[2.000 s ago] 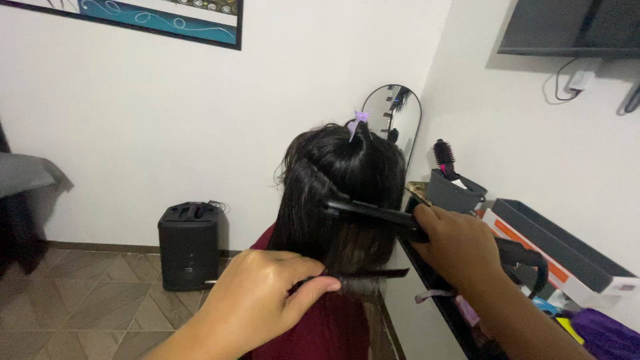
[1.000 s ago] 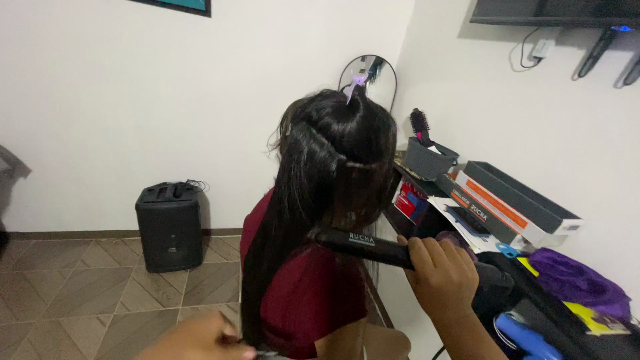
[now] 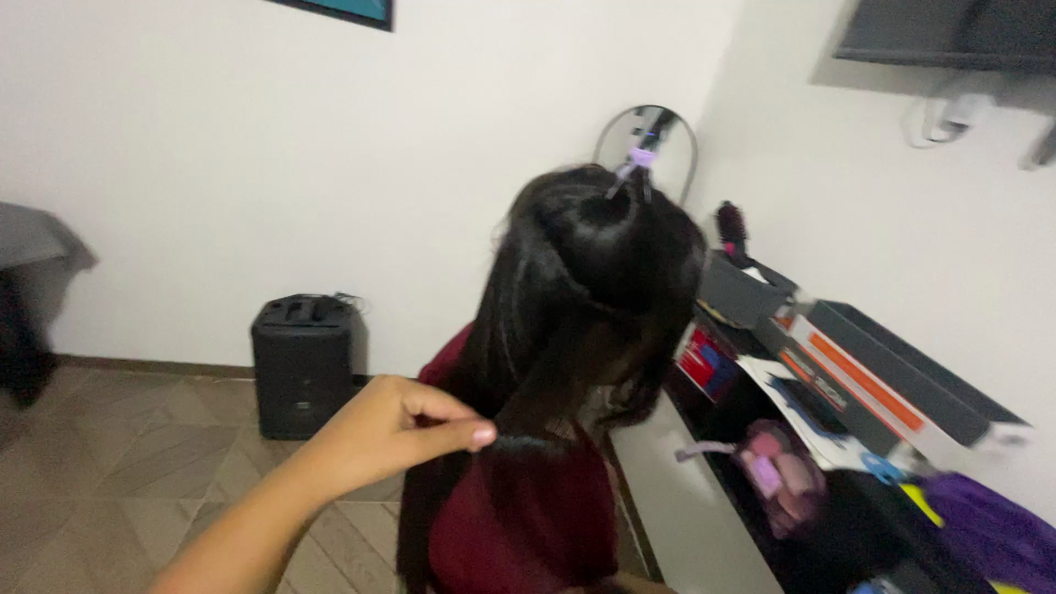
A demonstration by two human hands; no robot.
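Note:
A person with long dark hair (image 3: 577, 247) and a dark red shirt (image 3: 528, 511) sits with their back to me. A lilac hair clip (image 3: 642, 158) holds a raised section at the crown. My left hand (image 3: 412, 429) pinches a thin dark comb (image 3: 532, 443), blurred, at the lower lengths of the hair. A section of hair slants from the head down to the comb. My right hand is out of view, and so is the black flat iron.
A black speaker (image 3: 304, 367) stands on the tiled floor at left. At right, a dark counter holds a grey bin (image 3: 747, 289) with a round brush (image 3: 731, 231), a long open box (image 3: 899, 379), a pouch of sponges (image 3: 780, 474) and purple cloth (image 3: 990, 528). A round mirror (image 3: 685, 153) stands behind the head.
My right hand and the flat iron, seen on the hair in both earlier frames, have left the view. My left hand has risen from the bottom edge since one second ago.

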